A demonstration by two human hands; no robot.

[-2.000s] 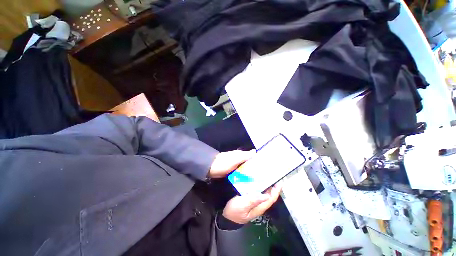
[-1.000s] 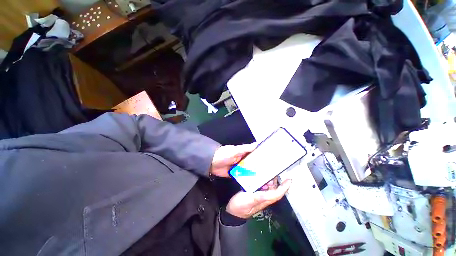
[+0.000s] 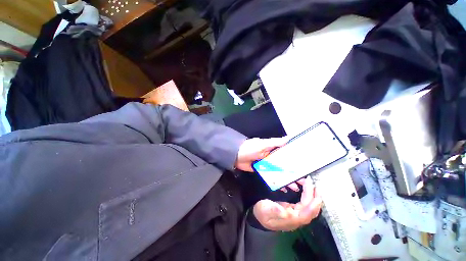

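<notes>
A smartphone [image 3: 301, 155] with a bright white screen, a blue patch at one corner and a dark rim lies tilted in my left hand [image 3: 258, 151]. My left hand grips its near end, with fingertips showing past its lower edge. My right hand [image 3: 288, 211] is bare, palm up with bent fingers apart, just below the phone. It holds nothing that shows; fingertip contact with the phone's edge is hard to tell.
A white machine table [image 3: 301, 71] lies beyond the phone. Dark cloth [image 3: 393, 56] is bunched on it. A sewing machine's metal parts [image 3: 409, 142] stand at the right. More dark cloth [image 3: 61, 81] hangs at the left, near a brown shelf [image 3: 134, 15].
The view has shifted, so the hands and table sit further right. My right hand has come away from the phone's lower edge and opened. My left hand still holds the phone.
</notes>
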